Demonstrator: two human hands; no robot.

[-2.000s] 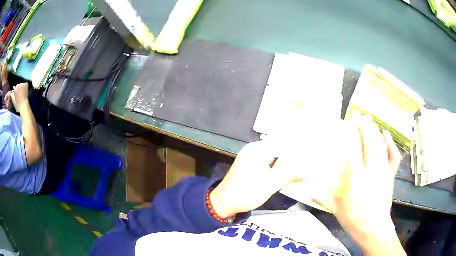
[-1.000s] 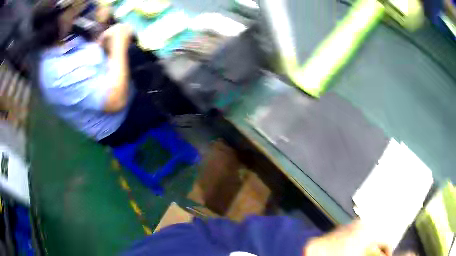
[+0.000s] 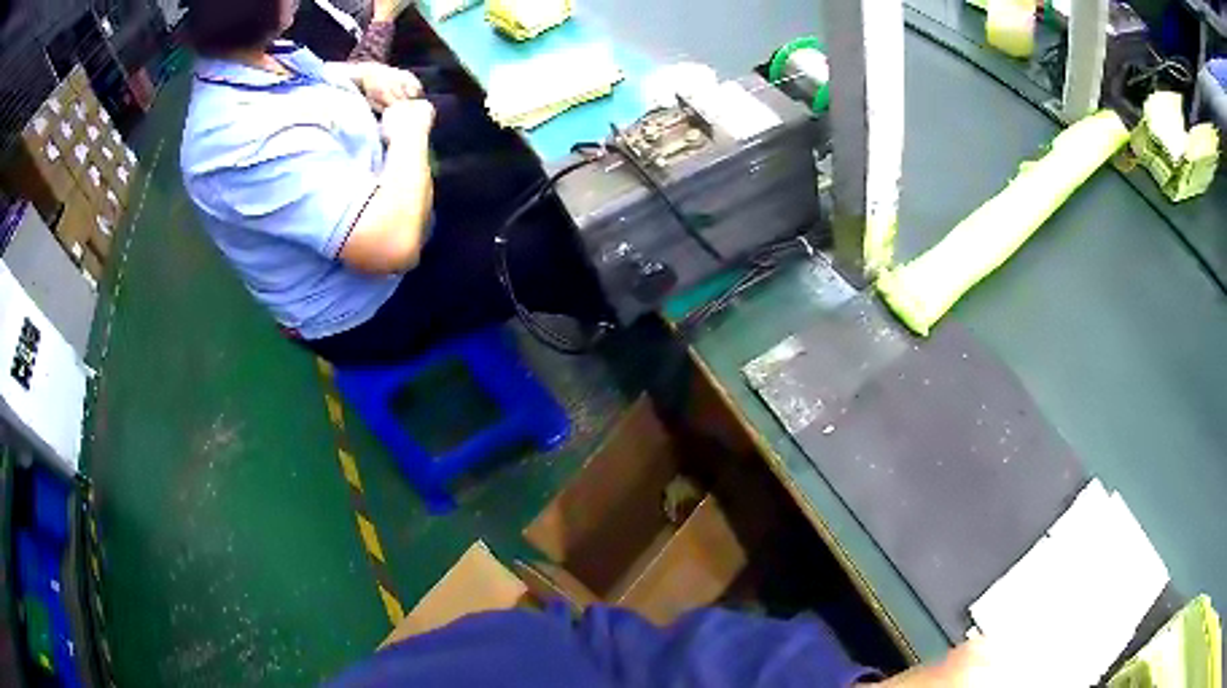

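Note:
A pile of white flat blanks lies on the dark work mat at the lower right. A stack of yellow-green folded pieces is right of it, cut off by the picture's edge. My left hand shows only as a washed-out wrist part at the bottom edge, below the white pile. Its fingers are cut off or lost in glare, so what it holds cannot be told. My right hand is out of the picture.
A bright lime-green roll lies by a metal post. A grey-black machine with cables stands left of it. A person in light blue sits on a blue stool. Open cartons are under the bench.
The view has swung left, so the bench has shifted right in the picture. Both hands showed at a white sheet earlier; now only part of the left one shows at the bottom edge.

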